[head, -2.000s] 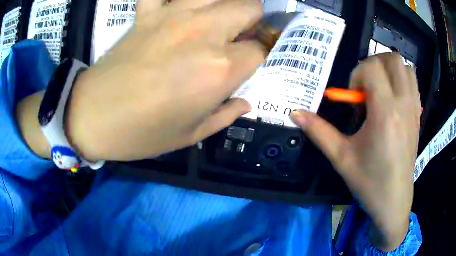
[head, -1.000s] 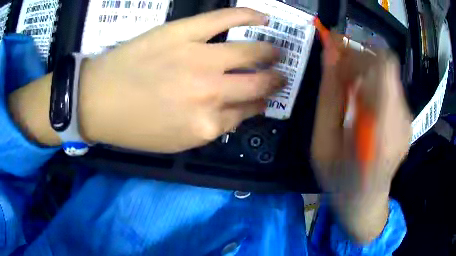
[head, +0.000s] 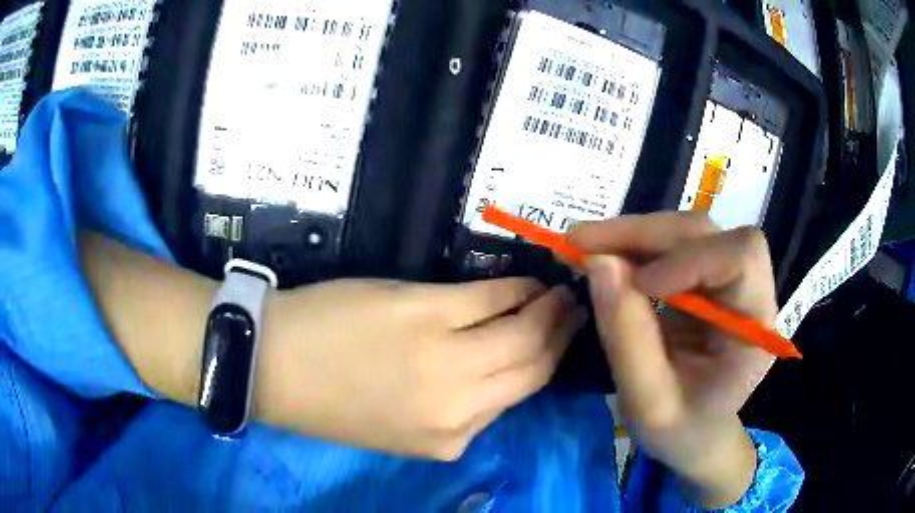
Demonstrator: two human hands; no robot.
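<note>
A white barcode label [head: 577,125] lies flat on the silver area of a phone in the tray. My right hand [head: 682,331] holds an orange stick [head: 527,230] between thumb and fingers; its left tip is over the label's lower left corner. My left hand [head: 421,356], with a white wristband [head: 233,356], lies low over the camera end of the same phone and hides most of it. Its fingertips are near my right hand. Whether it touches the phone cannot be told.
More labelled phones [head: 286,110] sit to the left in the black tray [head: 426,130]. To the right is a phone with no barcode label and a yellow-orange flex cable [head: 710,182]. A long label strip [head: 843,261] hangs at the far right.
My left hand has moved down off the label, uncovering it. The label has gone from lifted and tilted to flat. My right hand has turned the orange stick across the label's lower edge.
</note>
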